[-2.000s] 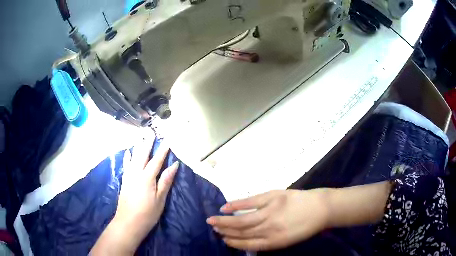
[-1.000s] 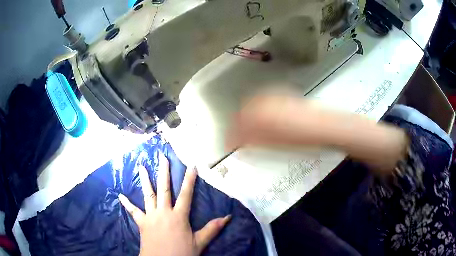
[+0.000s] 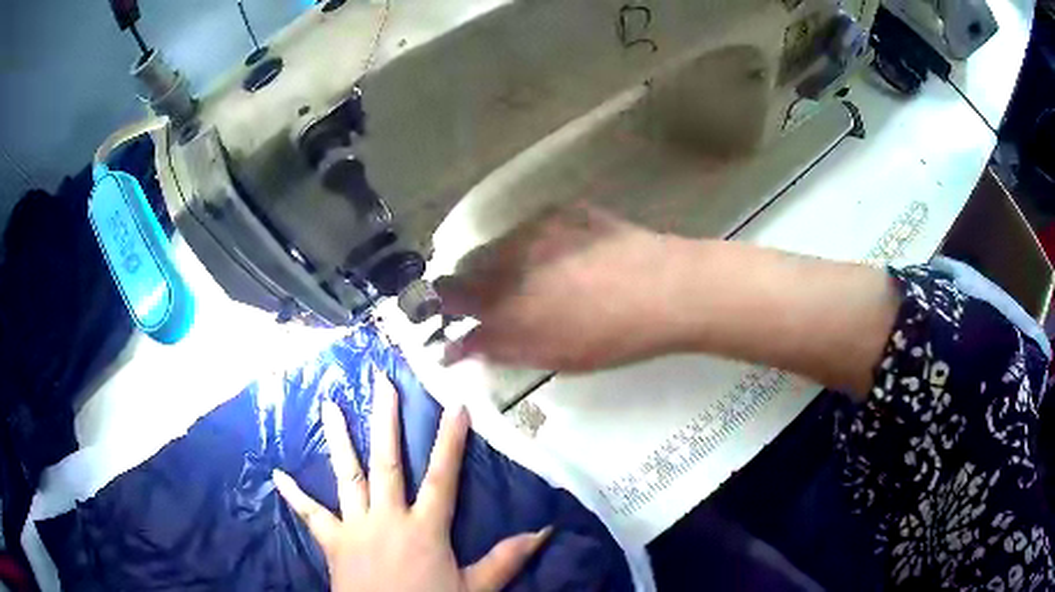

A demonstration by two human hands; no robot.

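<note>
A shiny navy panel [image 3: 208, 463] with white wadding at its border lies under the needle area of the cream sewing machine [image 3: 509, 104]. My left hand [image 3: 399, 515] lies flat on the panel, fingers spread, just in front of the needle. My right hand [image 3: 567, 295] is over the machine bed, beside the ribbed tension knob [image 3: 418, 301]. Its fingers are closed around a small tool, apparently the thread snips [image 3: 436, 337]; only small tips show near the needle. The hand covers the rest of the tool. Bright glare hides the needle and presser foot.
A light-blue lamp [image 3: 137, 254] hangs left of the machine head. Dark navy fabric [image 3: 52, 312] is piled at the far left. The white table [image 3: 694, 428] has a printed scale along its front edge. A brown box [image 3: 1004, 237] stands at the right.
My right hand has left the panel, crossed the machine bed and come to the needle area. The reddish snips no longer show on the bed. My left hand has moved back and spread its fingers.
</note>
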